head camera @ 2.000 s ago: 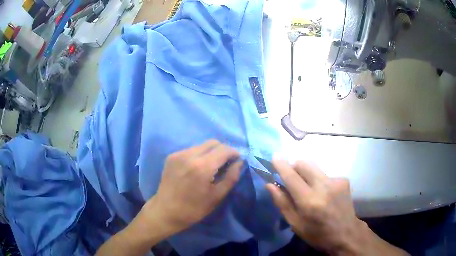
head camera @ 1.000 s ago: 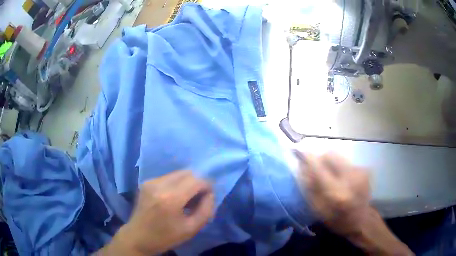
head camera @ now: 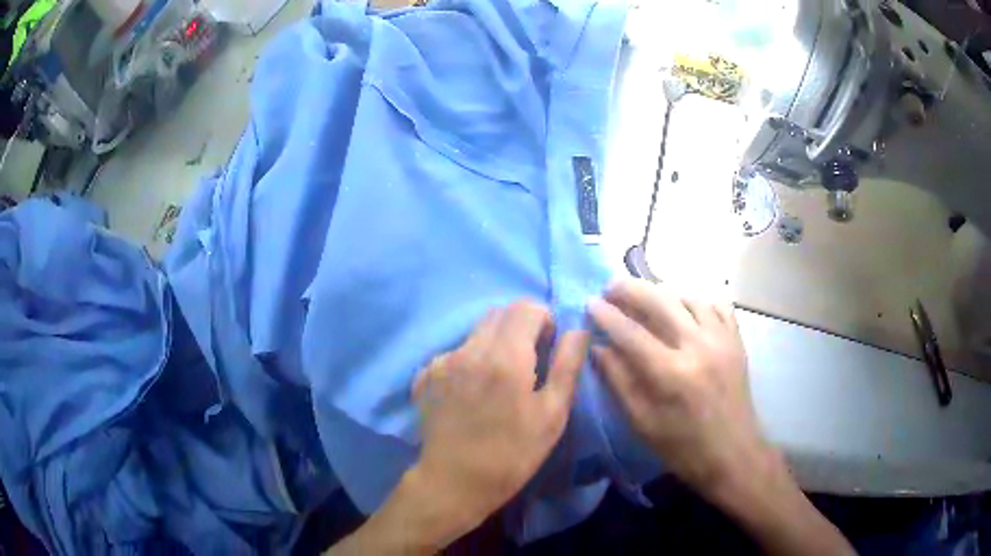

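Observation:
A light blue garment (head camera: 435,250) lies spread in front of me, left of the sewing machine. Its neckband strip (head camera: 571,119) runs down its right side and carries a small dark label (head camera: 587,196). My left hand (head camera: 500,380) and my right hand (head camera: 668,369) hold the band between fingers and thumbs below the label, fingertips close together. The exact pinch is partly hidden by the fingers. Dark thread snips (head camera: 930,353) lie on the right, across the edge of the machine bed plate (head camera: 837,272).
The cream-grey sewing machine head (head camera: 831,76) stands at upper right, its needle area in strong glare. More blue cloth (head camera: 76,326) is heaped at the left. A pale machine with a red light (head camera: 185,43) stands at upper left. Dark floor or lap shows below the table edge.
The snips have left my right hand and lie on the right. Both hands have come together on the band. The view has shifted, with the garment appearing further right.

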